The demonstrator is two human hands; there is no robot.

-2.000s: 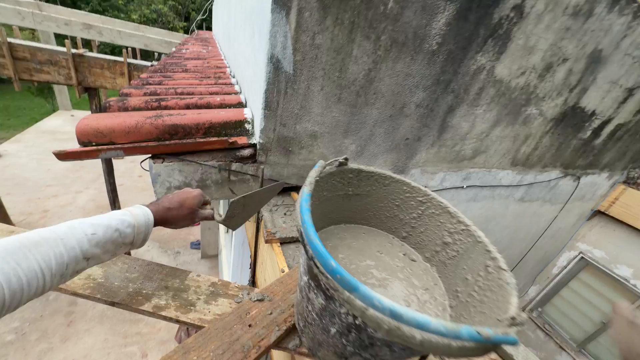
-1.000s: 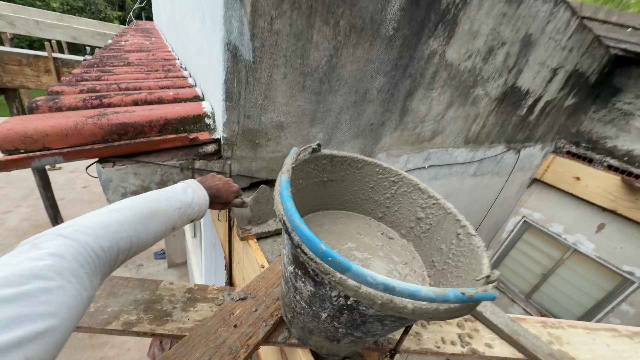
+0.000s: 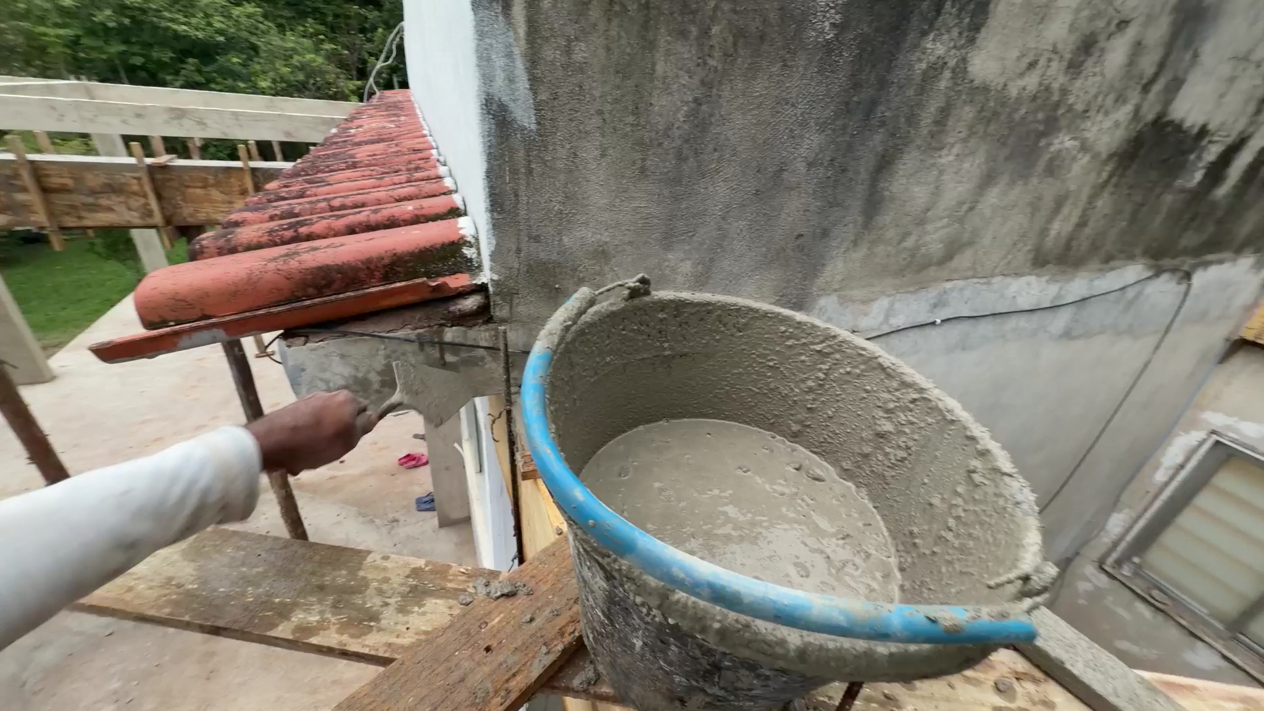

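At the left, my left hand, in a white sleeve, grips the handle of a mortar-coated masonry trowel. The trowel's blade is in front of the concrete beam end below the roof tiles; whether it touches the beam I cannot tell. Right of the hand, a bucket with a blue-covered handle along its near rim rests on the boards. Wet grey mortar lies inside, and dried mortar coats its inner wall. My right hand is out of view.
Red clay roof tiles jut out above the hand beside the stained wall. Wooden planks cross below, with a mortar lump on one. A wooden post stands behind the hand. A louvred window is at lower right.
The trowel blade, low beside the bucket's rim one second ago, is now farther from the bucket, raised in front of the beam end. My left hand still grips it. The view has swung left.
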